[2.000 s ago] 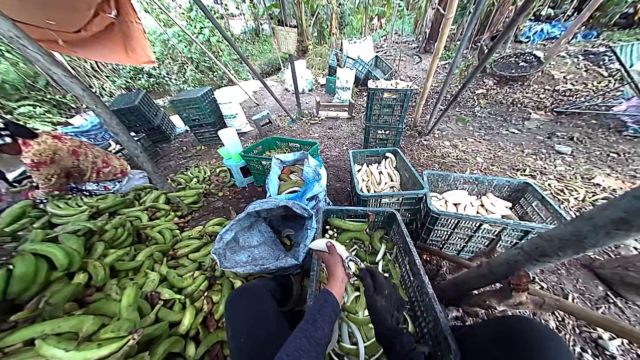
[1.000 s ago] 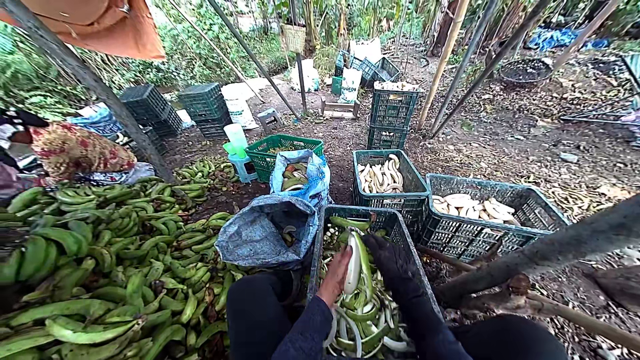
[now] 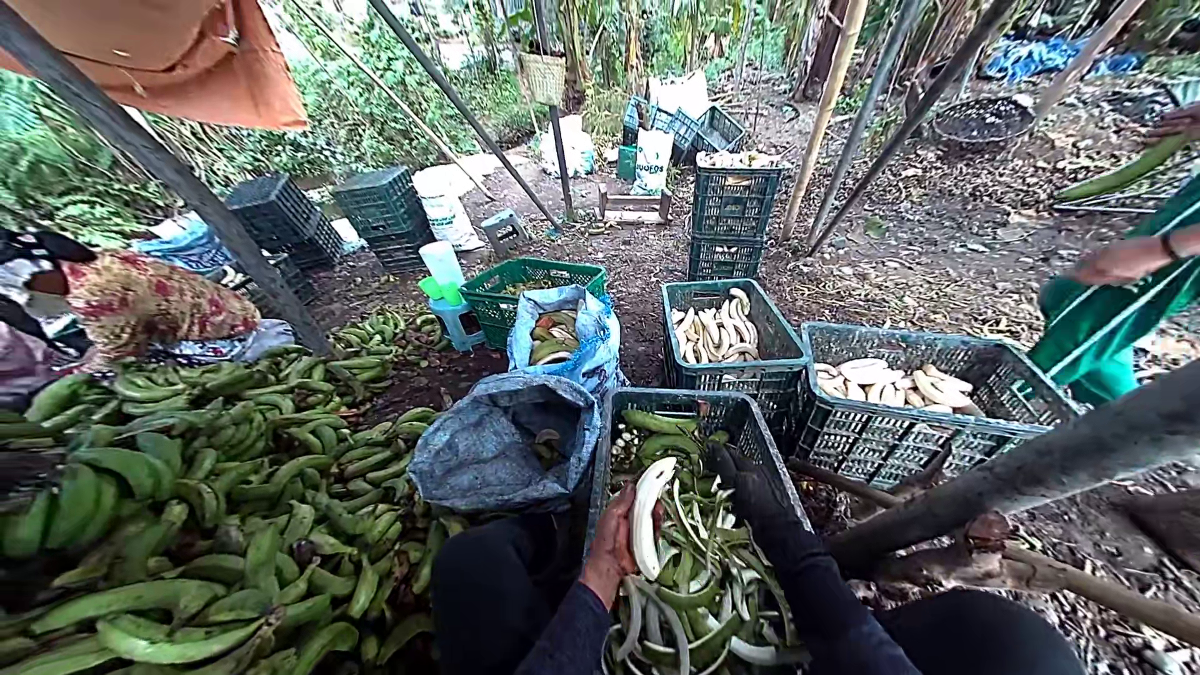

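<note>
My left hand (image 3: 613, 544) is bare and holds a peeled pale plantain (image 3: 647, 517) upright over a green plastic crate (image 3: 771, 441). Green peels (image 3: 698, 600) fill the near part of that crate, and unpeeled green plantains (image 3: 661, 433) lie at its far end. My right hand (image 3: 745, 480), in a dark glove, hovers at the crate's right side, above the peels; whether it grips a tool cannot be made out. Just left of the crate an open woven sack (image 3: 487, 459) stands. Peeled plantains (image 3: 717, 328) lie in a crate beyond, and more peeled ones (image 3: 895, 384) in a crate to the right.
A big heap of green plantains (image 3: 216, 525) spreads on the left. A blue sack (image 3: 567, 342) and a green basket (image 3: 534, 281) stand ahead. A wooden pole (image 3: 1050, 459) slants close on the right. One person (image 3: 159, 300) sits far left; another person (image 3: 1125, 300) is at the right edge.
The plantain one second ago still had green peel hanging; now it is peeled and in my left hand. My right hand has moved off it. A person has come into view at the right.
</note>
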